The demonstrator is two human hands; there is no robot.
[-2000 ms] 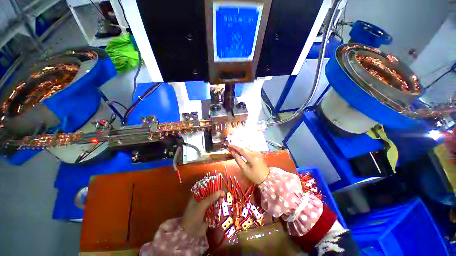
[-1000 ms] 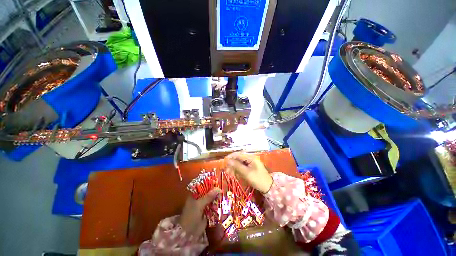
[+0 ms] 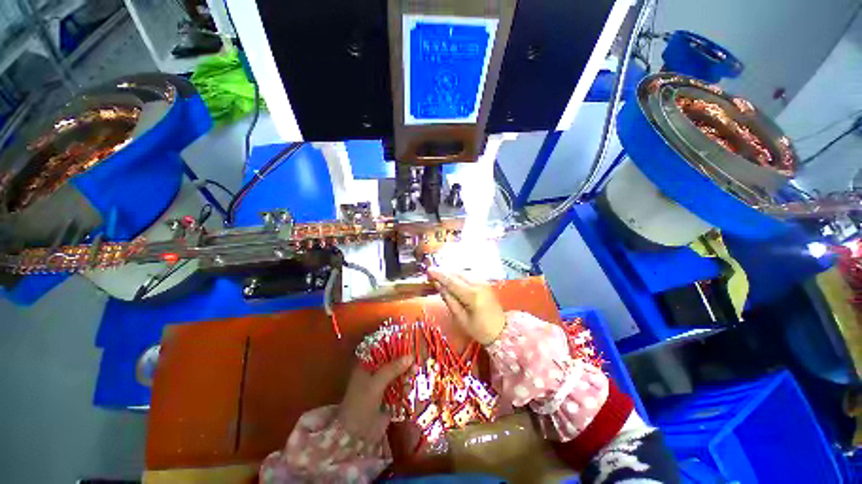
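My left hand (image 3: 369, 392) holds a bundle of thin red wire leads (image 3: 383, 346) with pale ends, over the board table. My right hand (image 3: 468, 301) reaches up to the crimping head (image 3: 416, 248), its fingertips at the bright glare just below it. Any lead between those fingertips is too small and washed out to tell. Finished leads with shiny flat terminals (image 3: 465, 413) lie fanned on the table between my hands.
The terminal press (image 3: 442, 76) stands ahead. The feed track (image 3: 246, 244) runs from the left bowl feeder (image 3: 142, 161). Another bowl feeder (image 3: 718, 151) stands right. A parts bin with red leads (image 3: 584, 345) and a blue crate (image 3: 770, 430) are at the right. Tan cardboard (image 3: 501, 444) lies at the near edge.
Since one second ago, my right hand has moved forward from above the leads to the crimping head. My left hand still holds the bundle in about the same place.
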